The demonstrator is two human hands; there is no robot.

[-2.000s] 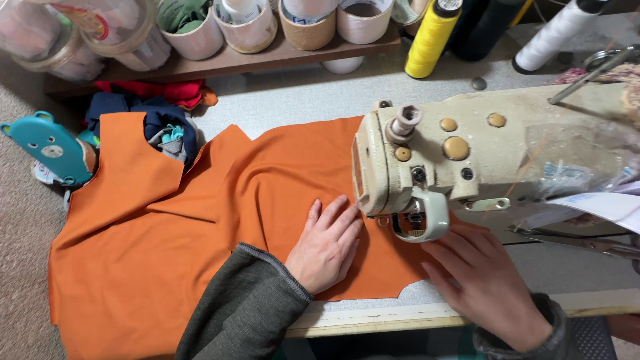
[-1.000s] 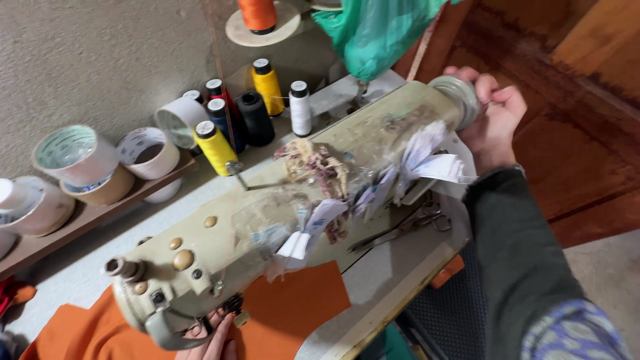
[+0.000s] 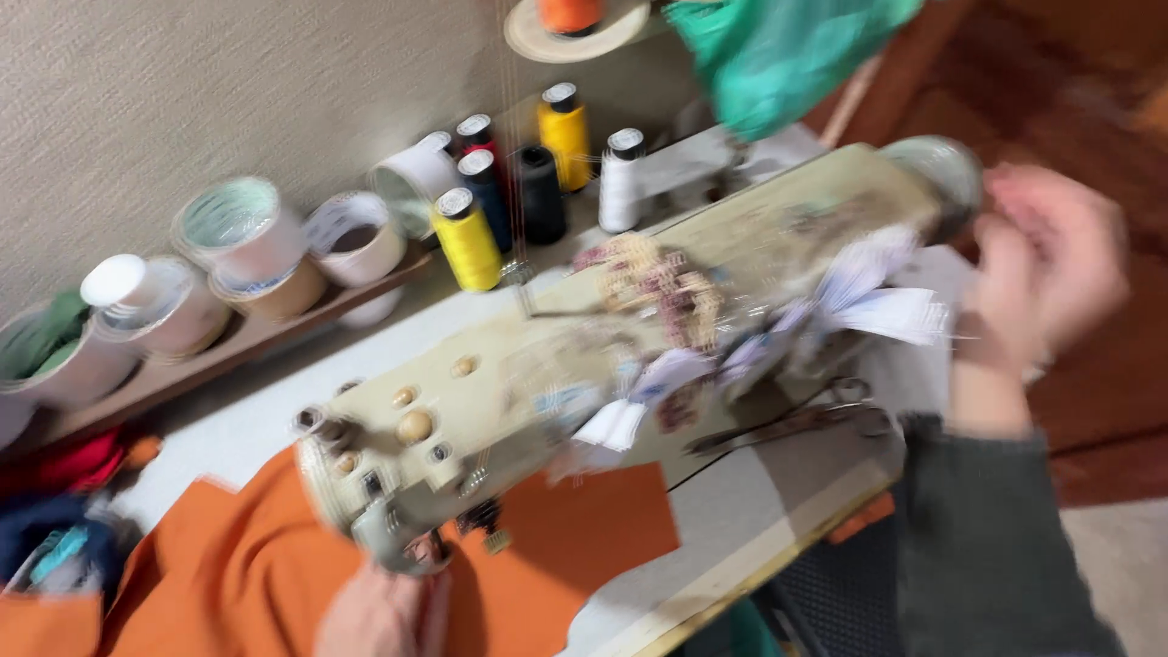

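Observation:
A cream sewing machine (image 3: 511,365) crosses the view diagonally, with orange fabric (image 3: 584,520) spread under its needle end. At the bottom, my left hand (image 3: 383,607) is on the fabric just below the presser area; its fingertips are partly hidden by the machine head and blurred. At the far right end, my right hand (image 3: 1049,255) is beside the handwheel (image 3: 940,178), fingers bent and strongly blurred; whether they touch the wheel is unclear. Metal scissors (image 3: 794,424) lie on the table behind the machine arm's near side.
Yellow (image 3: 467,242), white (image 3: 620,187) and other thread cones stand beyond the machine. A brown shelf (image 3: 228,356) holds several tape rolls and tubs at left. A green plastic bag (image 3: 776,64) hangs above. Labels and a knitted piece (image 3: 662,283) rest on the machine. The table edge (image 3: 776,579) runs below.
Two seconds ago both hands were on the orange fabric by the needle; my right hand has since moved to the handwheel end. The view has swung to the right.

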